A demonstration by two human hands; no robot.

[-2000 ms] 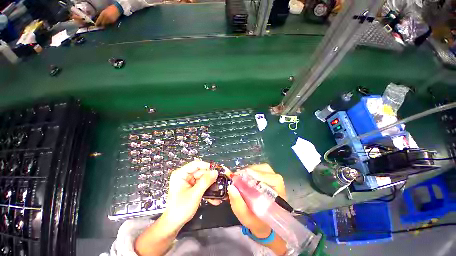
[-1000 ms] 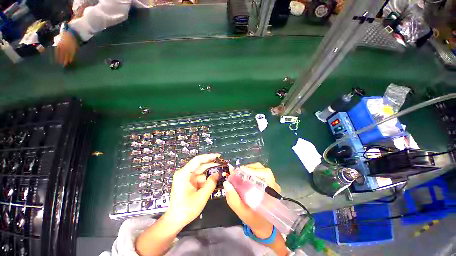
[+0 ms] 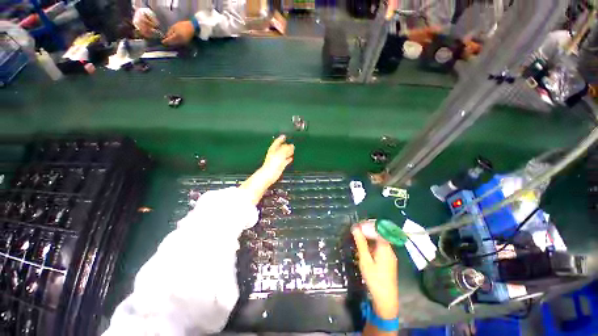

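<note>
My left hand [image 3: 279, 157] is stretched out over the green belt beyond the clear tray. Its fingers are bent together; whether they hold anything is too small to tell. A small unit [image 3: 299, 123] lies on the belt just beyond the fingertips. My right hand [image 3: 377, 259] is closed around the syringe, beside the tray's right side. The syringe's green cap [image 3: 392, 233] points up towards me, and most of the barrel is hidden. The clear blister tray [image 3: 315, 216] holds rows of small metallic parts. My left sleeve covers its left part.
Stacked black trays [image 3: 59, 230] stand at left. More units [image 3: 174, 100] lie on the belt [image 3: 229, 105]. A slanting metal post [image 3: 446, 105], white paper [image 3: 418, 244], blue box [image 3: 472, 216] and round holder [image 3: 452, 282] are at right. A person's hands [image 3: 178, 31] work opposite.
My left hand has left the syringe tip and reached forward to the belt. The dark unit no longer shows between my hands. My right hand has moved right with the syringe, cap now upward. The view has shifted.
</note>
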